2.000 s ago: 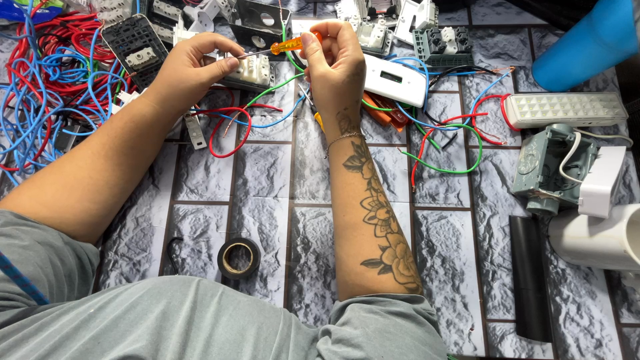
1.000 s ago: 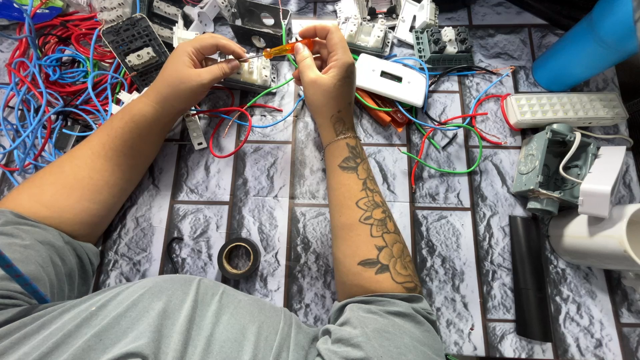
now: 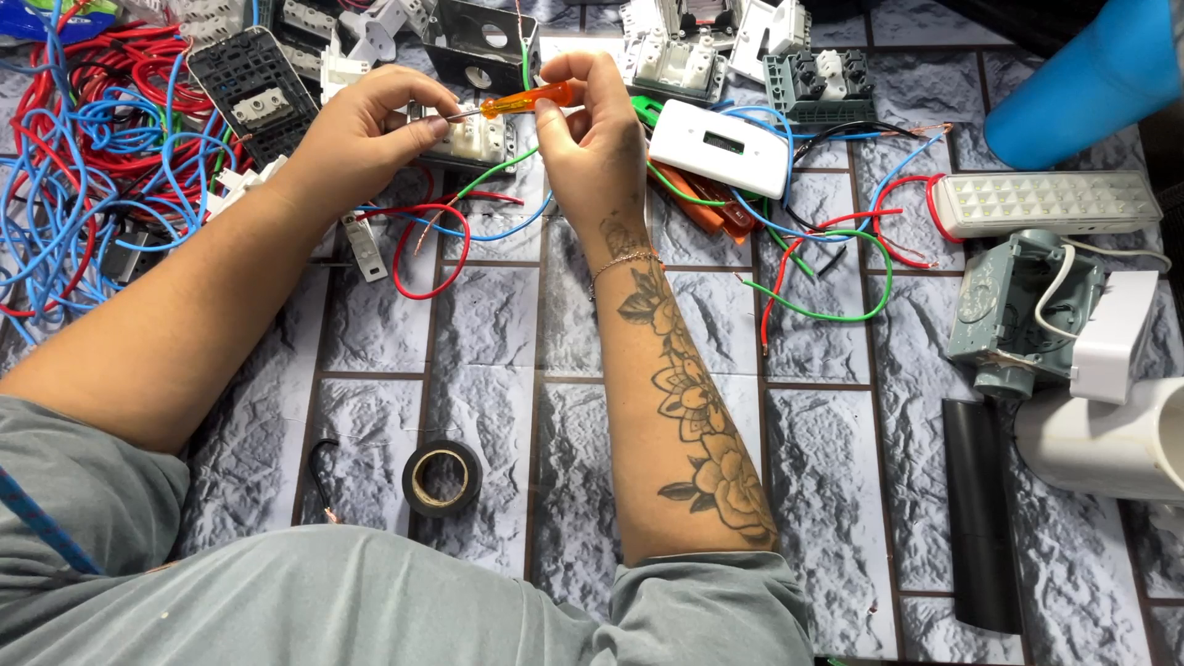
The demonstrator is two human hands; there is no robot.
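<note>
My right hand [image 3: 592, 129] grips the orange handle of a screwdriver [image 3: 525, 98], whose shaft points left. The fingertips of my left hand [image 3: 393, 120] meet at the metal shaft, over a white electrical switch or socket module [image 3: 476, 139] on a dark frame. Whether the left fingers pinch the shaft or the module cannot be told. Red, blue and green wires run below that module, with a red wire loop [image 3: 433, 252] on the table. A metal junction box [image 3: 481, 42] stands just behind. Right of my right hand lies a white cover plate [image 3: 720, 148] with a rectangular opening.
Tangled red and blue wires [image 3: 102, 157] fill the upper left. Black tape [image 3: 442, 478] lies near my body. Along the right are a blue cylinder [image 3: 1073, 88], an LED light bar [image 3: 1045, 203], a grey conduit box [image 3: 1017, 296], a white pipe [image 3: 1101, 439] and a black tube [image 3: 982, 518].
My right hand and the screwdriver have shifted slightly down and left from their position two seconds ago. The left hand stays near the module.
</note>
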